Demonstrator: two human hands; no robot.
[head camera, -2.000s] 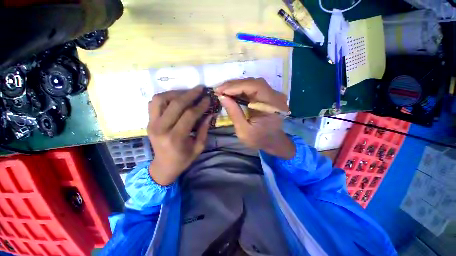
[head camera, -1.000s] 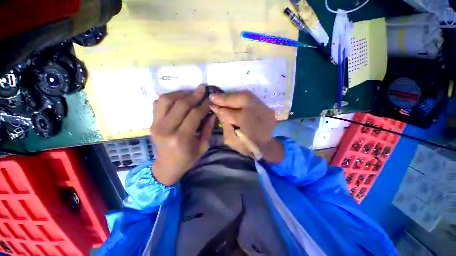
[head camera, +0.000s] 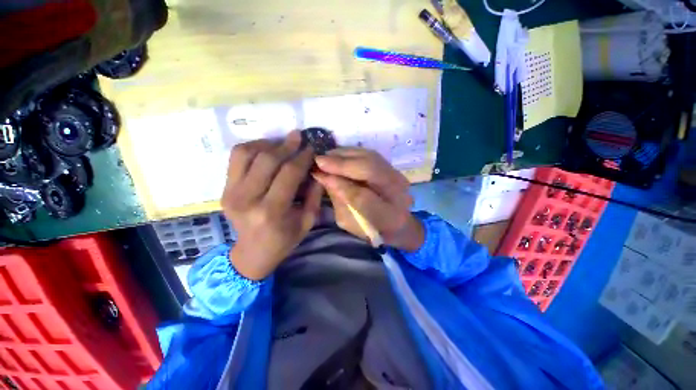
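Observation:
My left hand (head camera: 267, 190) grips a small round black unit (head camera: 317, 138) over the near edge of the board. The unit's top shows above my fingertips; the rest is hidden by my fingers. My right hand (head camera: 366, 192) touches the unit's lower right with its fingertips. It also holds a pale-handled fine tool (head camera: 364, 222), whose handle slants down toward my jacket. Whether the right fingertips hold a small part is too small to tell.
White paper (head camera: 381, 126) lies on the yellowish board (head camera: 252, 46). Iridescent tweezers (head camera: 408, 59) lie beyond. Loose black units (head camera: 67, 131) heap at left. Red trays (head camera: 42, 312) stand lower left, another red tray (head camera: 557, 221) at right. A yellow dotted sheet (head camera: 543, 72) and a small black fan (head camera: 614, 137) are at right.
The tool handle has swung from pointing right to pointing down toward my body. More of the unit's round face now shows above my fingers. My right fingers have shifted slightly lower on it.

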